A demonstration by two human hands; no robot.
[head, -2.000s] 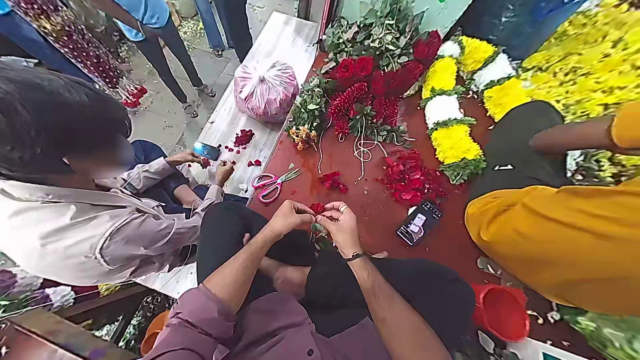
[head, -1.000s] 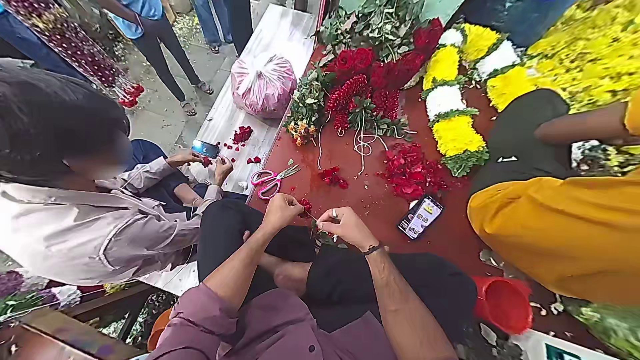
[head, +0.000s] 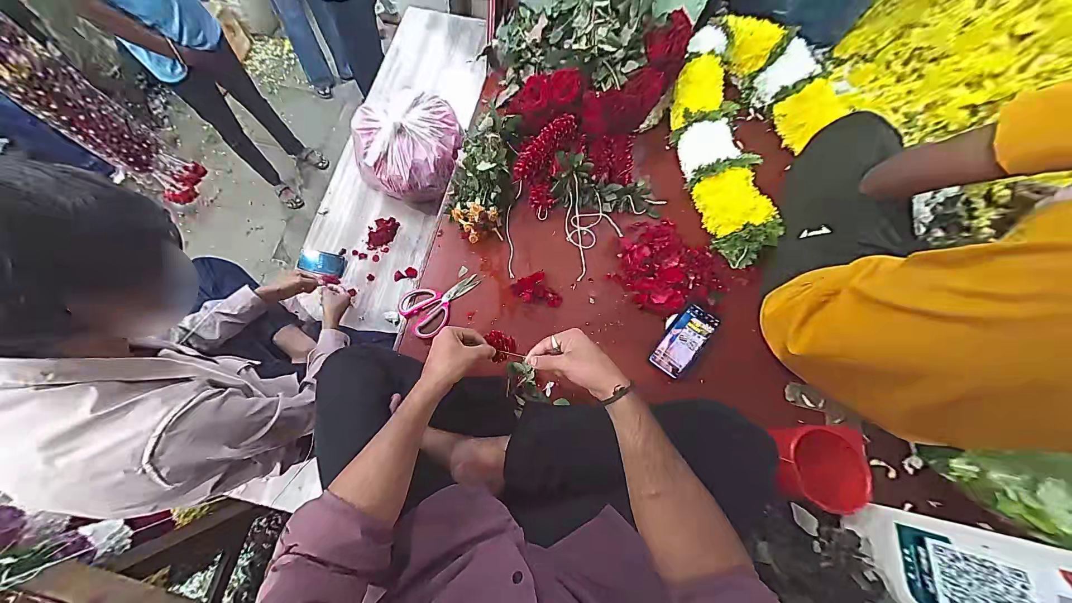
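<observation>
My left hand pinches what looks like a thin thread at the left, beside a small bunch of red petals. With a ring on one finger, my right hand pinches the same thread a short way to the right. Green leaves hang just below it. Pink-handled scissors lie partly open on the red surface, left of a few loose red petals. A larger heap of red petals lies farther right, above a phone with a lit screen.
Red roses and leaves lie ahead, near a yellow and white flower garland. At the left a person handles petals beside a tied plastic bag. Another person in orange sits at the right, near a red bucket.
My hands were close together two seconds ago and are now a little apart, with the thread between them. The phone's screen shows a different picture.
</observation>
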